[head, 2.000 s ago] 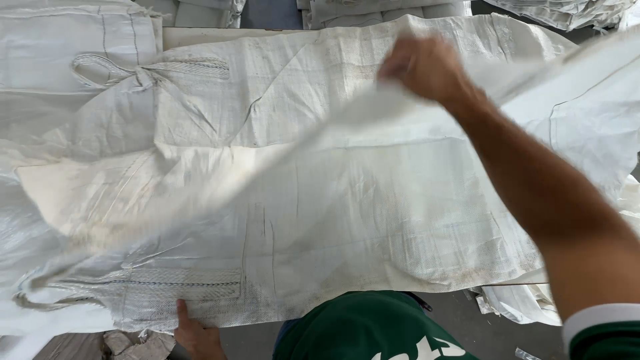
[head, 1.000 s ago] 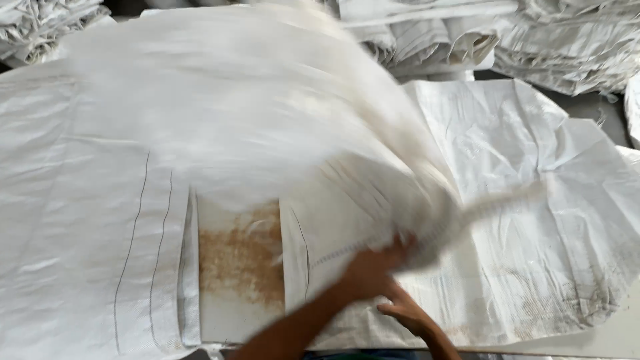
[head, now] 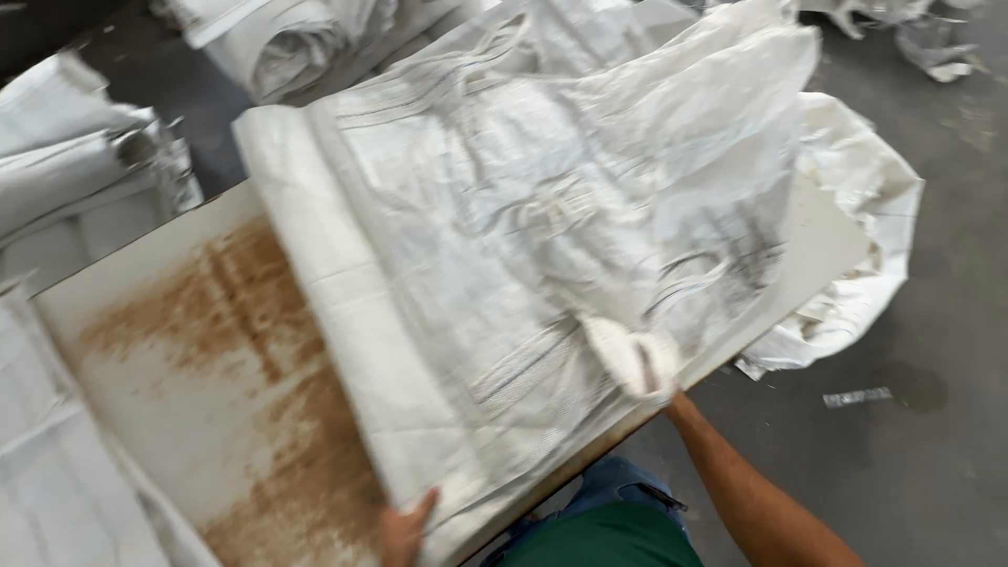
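A white woven bulk bag with webbing loops lies folded and wrinkled across the table, dark smudges on its right part. My left hand is at the bag's lower left corner, thumb on the fabric; its fingers are blurred and partly hidden, so its grip cannot be told. My right hand is mostly hidden behind the bunched end of a webbing loop at the table's near edge. A smooth folded strip of the bag runs along its left side.
The pale tabletop has brown rusty stains. Another white fabric piece lies at its left end. Rolled and stacked white bags are beyond the far edge. A crumpled white bag hangs at the right end, above the grey floor.
The fabric that was blurred in motion a second ago now lies on the table. My hands, close together then, are apart at the bag's near side. The view has turned strongly.
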